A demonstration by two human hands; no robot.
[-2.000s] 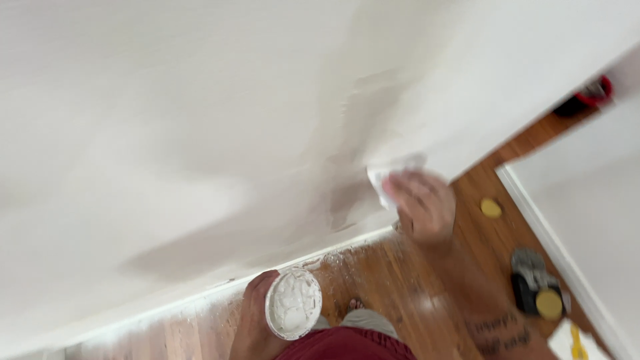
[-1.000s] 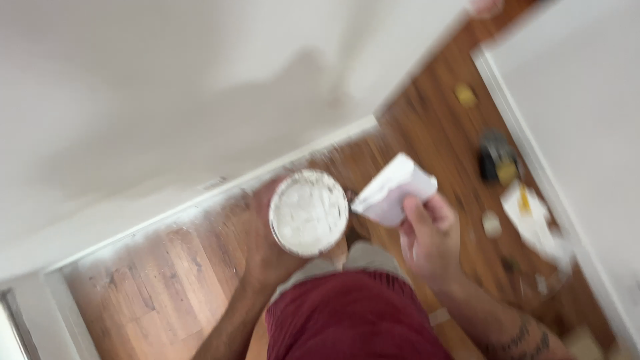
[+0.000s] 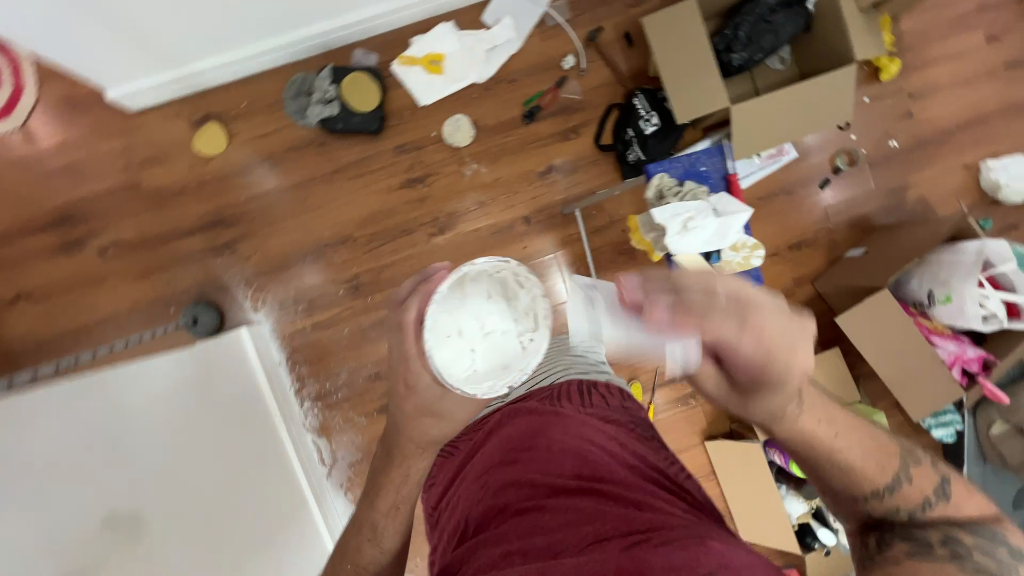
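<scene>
A round tub of white filler paste (image 3: 486, 326) sits in my left hand (image 3: 424, 360), whose fingers wrap around its left side. Paste coats the inside and the rim. Just right of the tub, my right hand (image 3: 720, 336) grips a flat white sheet-like piece (image 3: 620, 320), blurred by motion; whether it is folded paper or a plastic spreader I cannot tell. The piece does not visibly touch the tub. Both hands are in front of my body, above the wooden floor.
White dust lies along the baseboard (image 3: 296, 440) at lower left. Open cardboard boxes (image 3: 792, 108) stand at upper right and right. A black bag (image 3: 640, 132), a blue board (image 3: 696, 172) with rags, a yellow scraper (image 3: 424, 62) on white paper and a round sanding disc (image 3: 458, 130) lie on the floor.
My right hand was at the wall two seconds ago and has come away from it, beside the tub. The view has swung strongly to the right, over the floor and boxes.
</scene>
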